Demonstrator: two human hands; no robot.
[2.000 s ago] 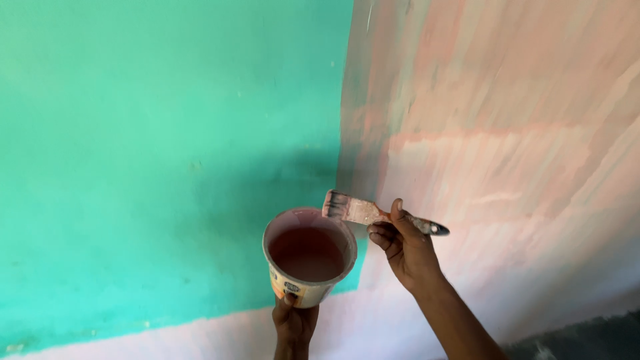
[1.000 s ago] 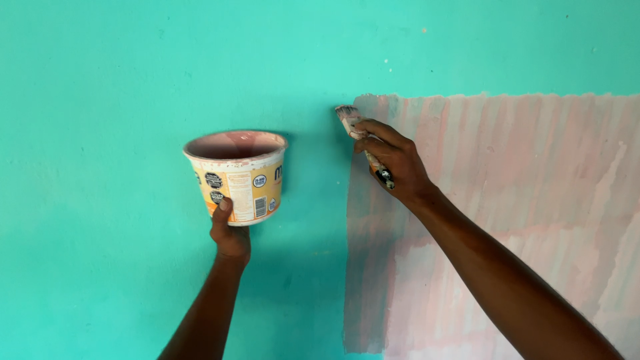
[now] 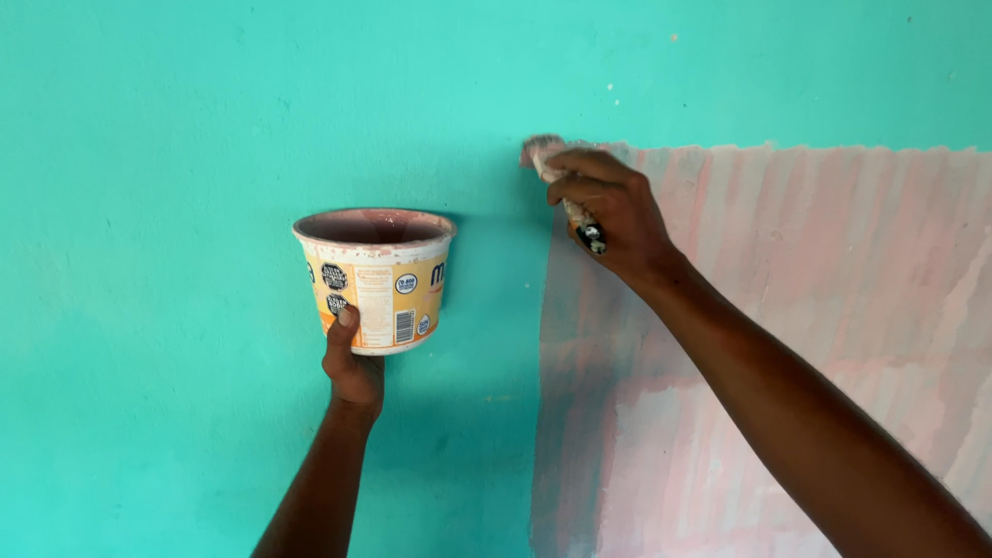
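My left hand holds a plastic tub from below, its thumb on the printed side. The tub has a yellow and white label, pink smears on its rim and pinkish paint inside. My right hand is closed around the handle of a paintbrush, to the right of and above the tub. The bristles, coated in pink, touch the wall at the upper left corner of the pink painted area. Part of the brush handle is hidden by my fingers.
A turquoise wall fills the view behind both hands. The pink coat is streaky and thin, with turquoise showing through near its left edge. Small pale specks dot the wall above it.
Two seconds ago the brush was beside the tub's rim; now it is on the wall at the pink area's upper left corner. The view has shifted up the wall.
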